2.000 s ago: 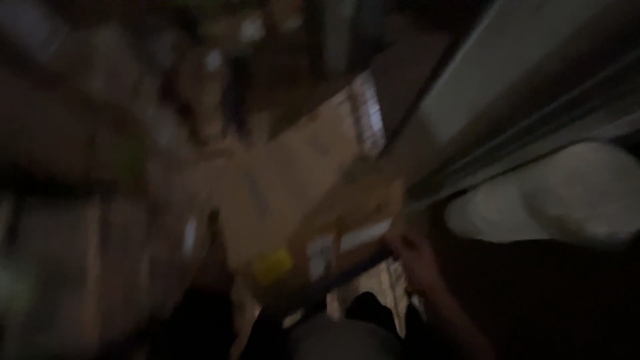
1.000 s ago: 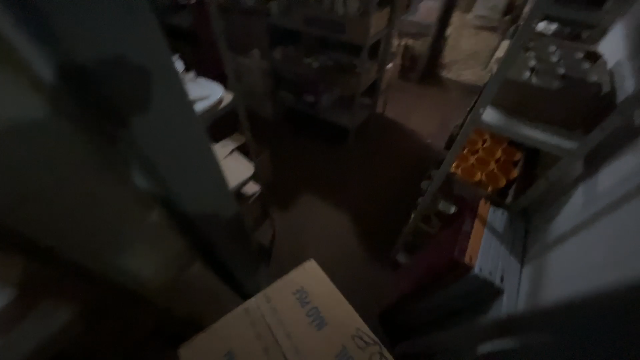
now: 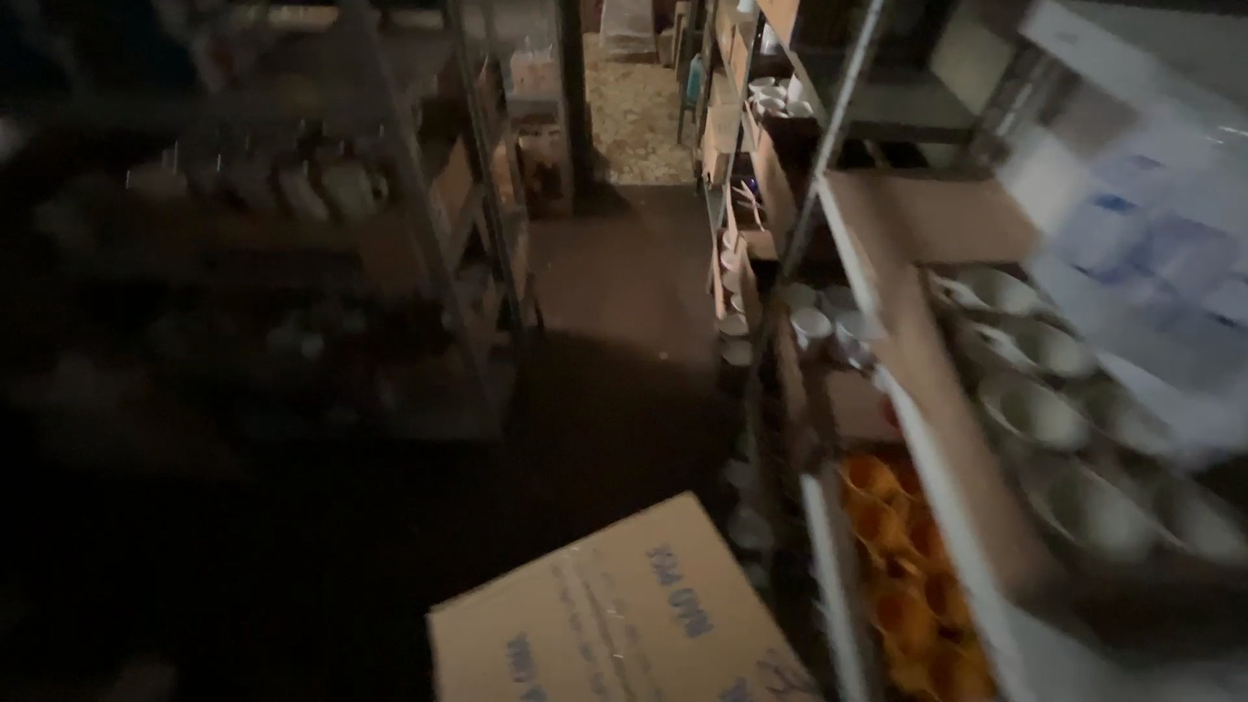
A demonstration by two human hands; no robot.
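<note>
A closed cardboard box [image 3: 624, 614] with printed writing and a strip of tape along its top juts up from the bottom edge of the view, tilted a little. Neither of my hands shows, so what each one touches is hidden. To the right of the box, orange cups [image 3: 902, 575] stand packed on a lower shelf. Above them, several pale mugs [image 3: 1033, 409] sit in a cardboard tray on a higher shelf.
Metal shelving [image 3: 838, 127] with cups and boxes runs along the right. Dark shelves [image 3: 429, 195] with blurred wares stand on the left. Between them a brown floor [image 3: 624, 283] leads to a lighter stone-patterned floor [image 3: 639, 117]. Much of the lower left is too dark to read.
The view has swung strongly from a blurred look down at the box to the aisle. A hand seen at the box two seconds ago is out of view. The shelves on the right now appear closer.
</note>
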